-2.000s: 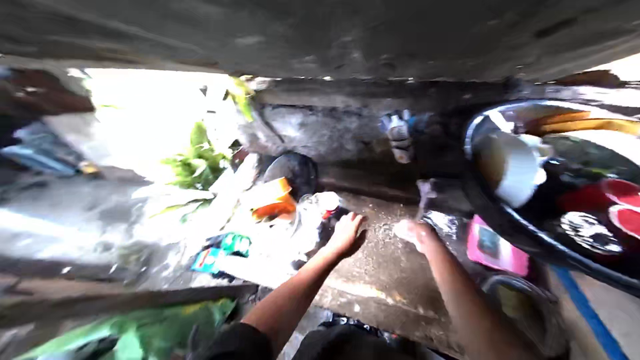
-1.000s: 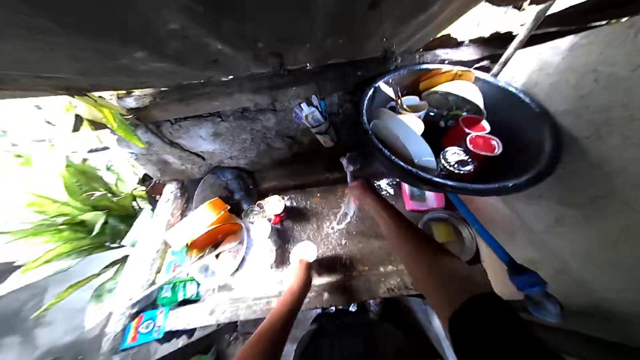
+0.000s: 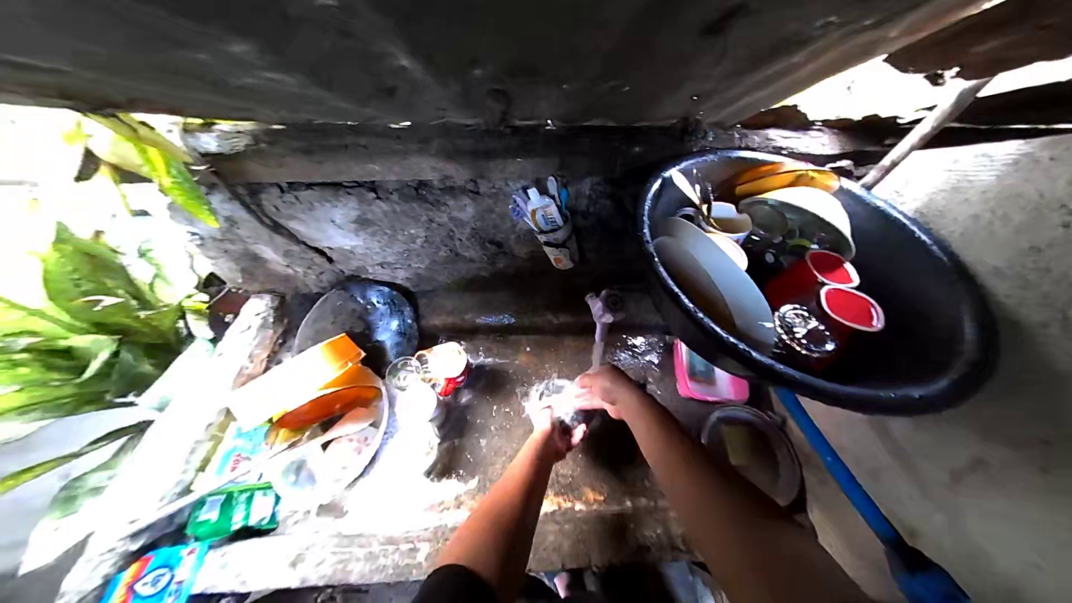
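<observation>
My left hand (image 3: 554, 435) grips a small clear item, perhaps a glass (image 3: 553, 398), blurred by splashing water. Fingers of my right hand (image 3: 607, 392) reach the item's right side, below a tap (image 3: 601, 308) with water running from it. To the left on the wet concrete ledge stand a clear glass (image 3: 404, 372) and a red and white cup (image 3: 445, 365). At the right, a large black basin (image 3: 938, 335) holds white plates, bowls, red cups (image 3: 852, 306) and cutlery.
Orange containers (image 3: 306, 381) and dishes stand at the left beside a round dark lid (image 3: 368, 318). Green (image 3: 234, 511) and blue packets (image 3: 159, 576) lie near the front edge. A pink soap box (image 3: 708, 377) and a bowl with a sponge (image 3: 749, 448) sit under the basin. A toothbrush holder (image 3: 548, 226) hangs on the wall.
My left hand has moved toward the tap, with the clear item in it. My right hand has come from the tap down to the item. The view has swung right since the first frame.
</observation>
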